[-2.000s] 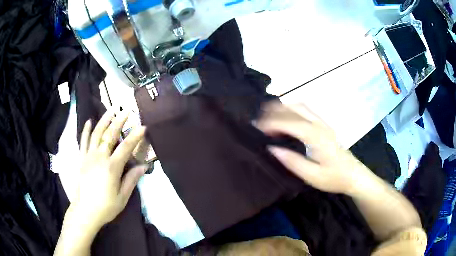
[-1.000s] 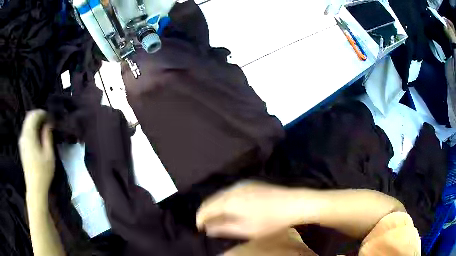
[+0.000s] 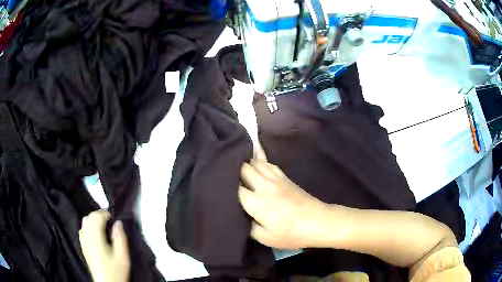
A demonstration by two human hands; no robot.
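My right hand point(image 3: 283, 206) grips the edge of a dark brown gathered piece point(image 3: 212, 193) that lies on the white table left of the presser foot point(image 3: 271, 102). My left hand point(image 3: 104, 248), at the lower left and partly cut off by the bottom edge, is closed on the large dark garment bulk point(image 3: 110, 126). A smooth dark brown panel point(image 3: 336, 148) lies flat under and in front of the machine head, right of my right hand. My right fingertips are hidden against the fabric.
The white sewing machine point(image 3: 280, 44) with a blue stripe stands at the top, its ribbed knob point(image 3: 329, 98) sticking out. A small orange and blue tool point(image 3: 474, 132) lies at the right beside a dark phone point(image 3: 491, 104). Dark cut pieces point(image 3: 446, 212) hang past the table edge.
The view has turned left, so the machine appears further right. My right hand has moved from the lap up to the brown piece on the table. My left hand is lower, on the garment bulk.
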